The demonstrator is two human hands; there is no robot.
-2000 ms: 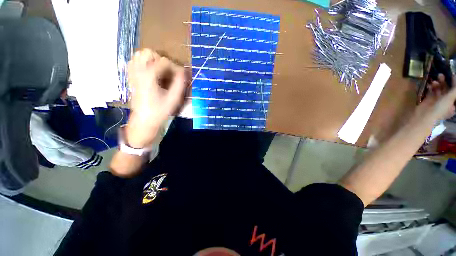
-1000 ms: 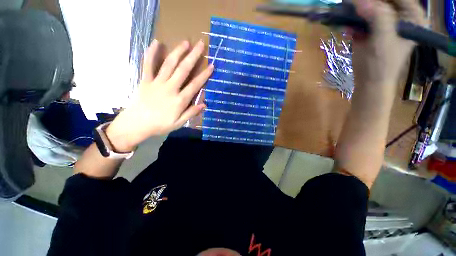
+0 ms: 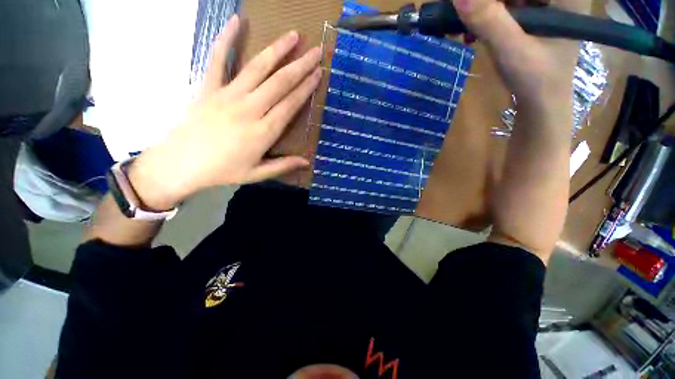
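Observation:
The blue solar cell string (image 3: 381,126) lies at the near edge of the brown tabletop, with rows of silvery dashed lines. My right hand (image 3: 511,44) holds the black soldering iron (image 3: 444,18); its tip end is over the top left corner of the string. My left hand (image 3: 244,111) is spread flat with fingers apart along the string's left side. A thin ribbon (image 3: 316,89) runs beside the left edge near my fingertips. Short thin ribbon pieces lie on the right part of the string.
A heap of short tabbing ribbons (image 3: 590,78) lies right, partly behind my right arm. White strips (image 3: 133,66) and a long ribbon bundle (image 3: 215,33) lie left. A grey machine (image 3: 41,66) stands far left. The black iron holder (image 3: 633,118) and a red can (image 3: 640,260) are at right.
My right hand has come from the right edge with the soldering iron to the string's top. My left hand has opened from a pinch and lies flat. The view has shifted.

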